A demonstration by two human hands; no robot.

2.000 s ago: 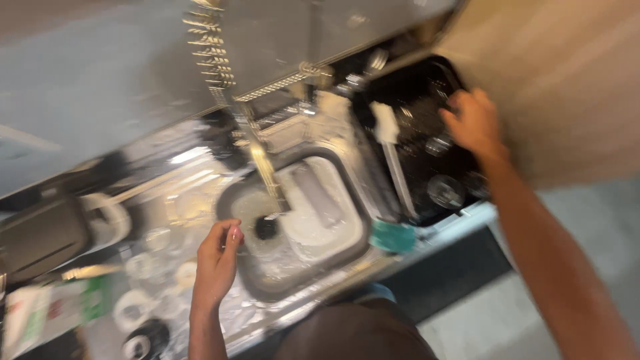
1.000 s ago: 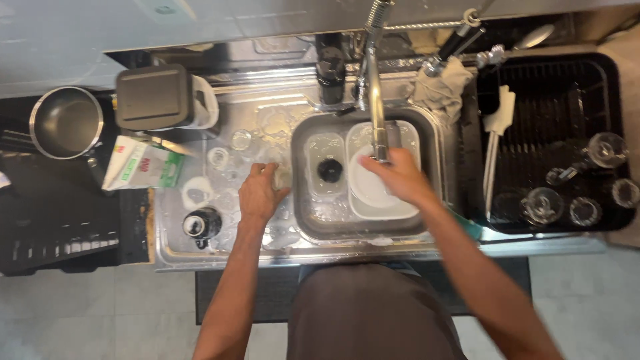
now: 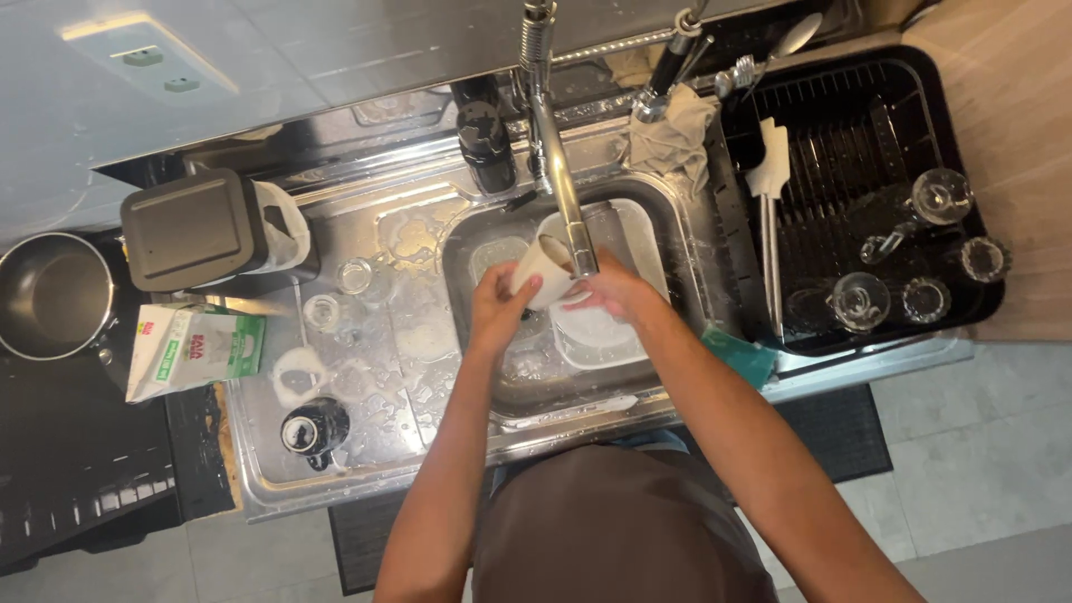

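Observation:
A white cup (image 3: 544, 272) is tilted over the stainless steel sink basin (image 3: 452, 293), just below and left of the faucet spout (image 3: 576, 239). My left hand (image 3: 501, 301) grips the cup from its left side. At the cup's lower right, my right hand (image 3: 615, 289) has its fingers against the handle area; part of them is hidden behind the cup and spout. Underneath, a white rectangular tub (image 3: 649, 243) stands in the basin with a white round dish (image 3: 596, 327) in it. A clear container (image 3: 494, 251) lies at the basin's left.
Wet glasses (image 3: 322, 311) and a black mug (image 3: 314, 431) stand on the left drainboard. A black dish rack (image 3: 846, 193) at right holds glasses and a white-headed spatula (image 3: 770, 167). A teal cloth (image 3: 741, 356) lies at the front edge. A pot (image 3: 57, 293) stands far left.
My left hand has moved right from the drainboard to over the basin and now holds the white cup. My right hand has left the faucet spout for the cup.

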